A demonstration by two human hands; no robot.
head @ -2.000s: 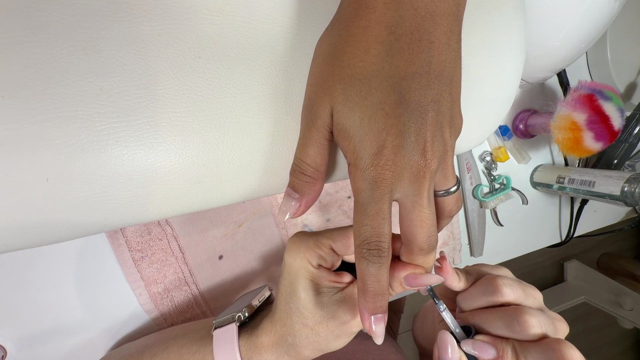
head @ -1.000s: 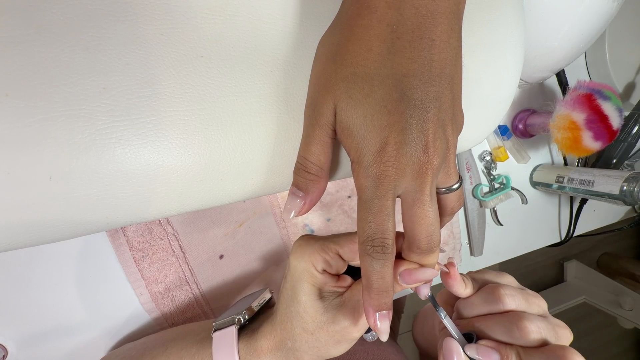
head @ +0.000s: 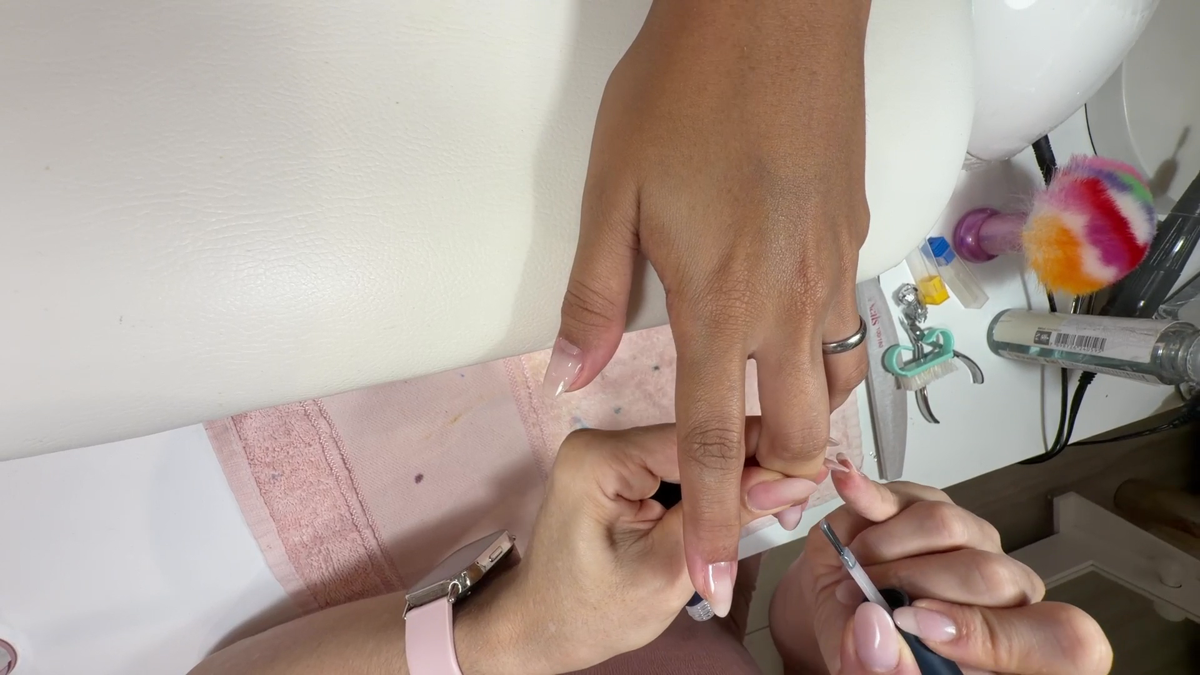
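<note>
Another person's hand (head: 741, 216), with a ring and long glossy nails, reaches down from the top over a white padded armrest (head: 281, 206). My left hand (head: 609, 525), below it, grips one of its fingers between thumb and fingers; a dark bottle, mostly hidden, shows in my palm. At the lower right, my right hand (head: 937, 572) holds a nail polish brush (head: 858, 570) by its dark cap, the bristle end pointing up and left, apart from the nails. My right hand's little finger is close to the held fingertip.
A pink towel (head: 422, 469) lies under the hands. At the right are a nail file (head: 884, 394), a teal nail brush (head: 921, 358), metal nippers (head: 923, 398), a fluffy multicoloured brush (head: 1087, 225), a glass bottle (head: 1087, 345) and black cables (head: 1069, 422).
My right hand's polish brush, near the held finger's nail in the earlier frames, has drawn back down and right, away from it. My left hand keeps its hold.
</note>
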